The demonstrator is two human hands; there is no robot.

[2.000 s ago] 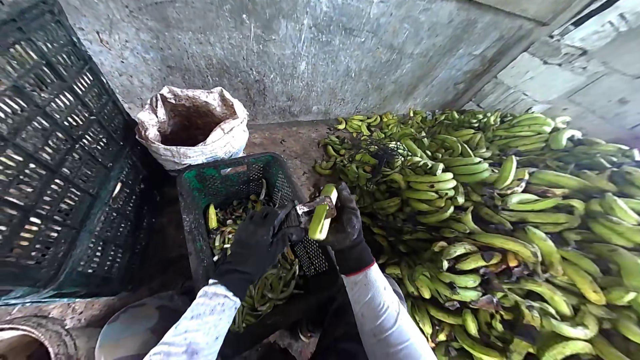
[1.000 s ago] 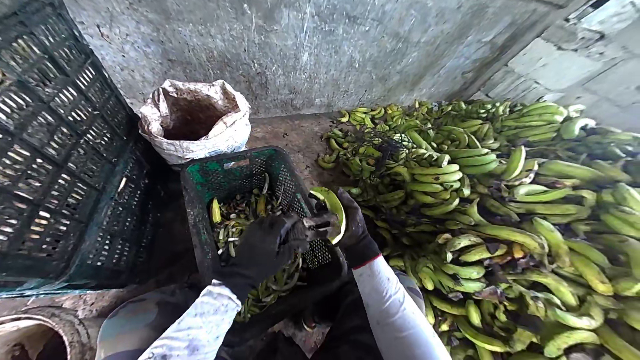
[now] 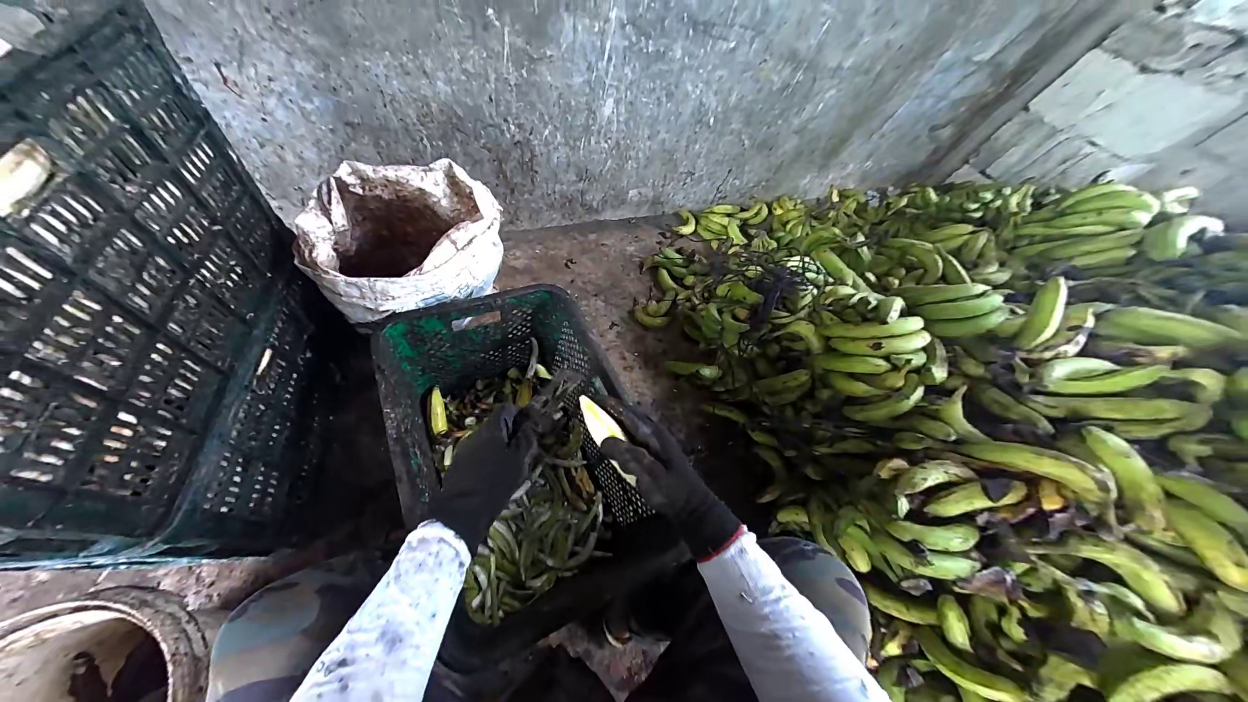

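My right hand (image 3: 668, 473), in a dark glove, holds a plantain (image 3: 601, 421) whose pale flesh shows, over the right side of a green and black plastic crate (image 3: 398, 429). Close to its left, above the crate, is my left hand (image 3: 492, 463), also gloved; its fingers are blurred against dark scraps, so what it holds is unclear. Inside the crate lie green peel strips (image 3: 531, 546) and a yellowish piece (image 3: 438, 412). A big heap of green plantains (image 3: 877, 341) spreads over the floor on the right.
An open white woven sack (image 3: 419, 283) stands behind the crate, against the grey wall (image 3: 604, 107). Tall dark plastic crates (image 3: 146, 292) rise at the left. A worn round bucket (image 3: 180, 634) sits at bottom left, beside my camouflage-clad knee.
The plantain at my right hand shows pale flesh now, where green skin showed earlier. Both hands have moved a little apart and lower over the crate.
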